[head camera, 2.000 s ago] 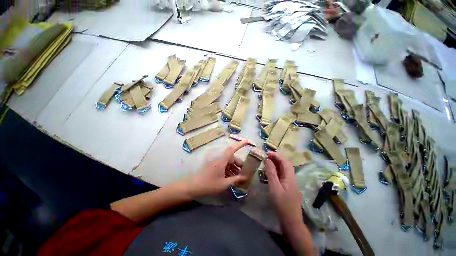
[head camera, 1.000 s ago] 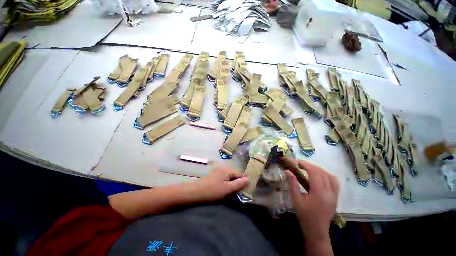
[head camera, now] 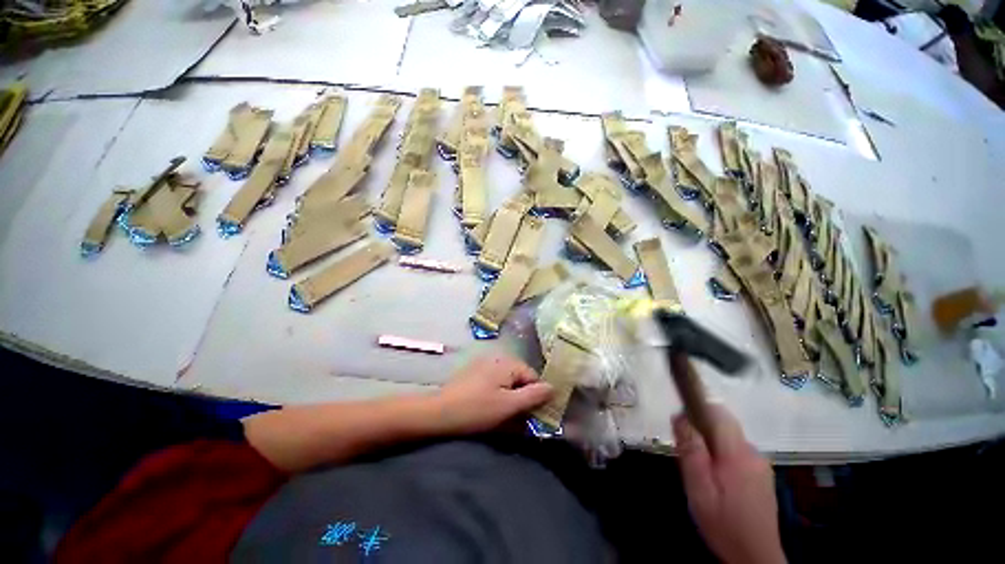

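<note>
My left hand (head camera: 494, 393) holds a khaki webbing tab (head camera: 560, 378) by its left edge. The tab's upper end lies on the plastic-wrapped block (head camera: 595, 314), and its metal ring (head camera: 543, 427) points toward me at the lower end. My right hand (head camera: 727, 474) grips the hammer (head camera: 694, 369) by its brown wooden handle. The dark head is blurred and appears raised, to the right of the block. Part of the block's plastic hangs crinkled below the tab.
Many webbing tabs with rings lie in rows beyond my hands (head camera: 342, 273) and in a dense group at the right (head camera: 760, 297). Two pale pink-edged strips lie left of the block (head camera: 411, 345). White-grey strips (head camera: 518, 20) and a dark-brown lump (head camera: 770, 60) are at the far side.
The hammer has come up off the block and right in my right hand, which has moved slightly right and down. My left hand still holds the tab at the block. The view has shifted slightly.
</note>
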